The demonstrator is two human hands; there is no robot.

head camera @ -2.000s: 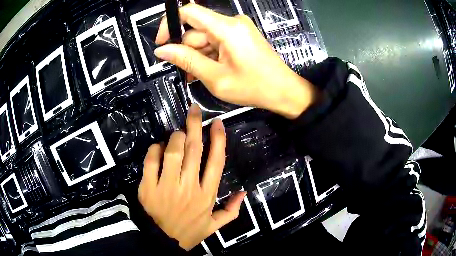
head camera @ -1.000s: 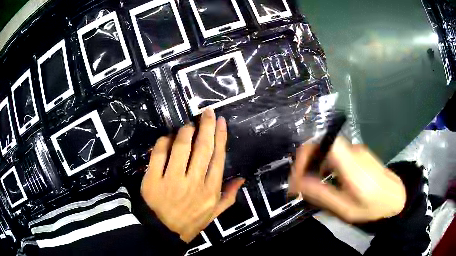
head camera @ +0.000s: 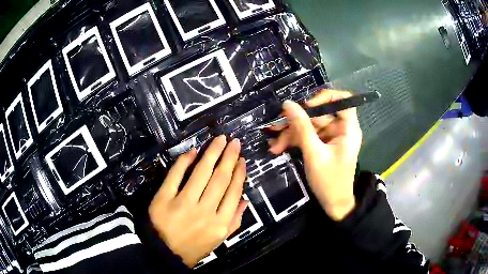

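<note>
My right hand (head camera: 327, 152) holds black tweezers (head camera: 347, 104) between thumb and fingers, their tip end pointing left over the tray. My left hand (head camera: 199, 200) lies palm down, fingers extended, its fingertips just below a sideways white-bordered panel (head camera: 201, 84). A thin clear sheet with pale dashes (head camera: 261, 167) shows between my hands, over the black tray (head camera: 126, 140). Part of the sheet is hidden by my hands. The tweezer tip is hard to make out, and I cannot tell whether it holds anything.
White-bordered panels (head camera: 140, 40) line the tray's upper row. Another sideways panel (head camera: 76, 159) sits at left. More panels (head camera: 284, 192) lie below my hands. The green bench (head camera: 396, 59) extends right, beyond it a grey floor with a yellow line (head camera: 414, 150) and red items.
My right hand first left the sideways panel, swung right with the tweezers, then came back left beside my left hand. The sheet now lies nearer my left fingertips. The view has shifted slightly.
</note>
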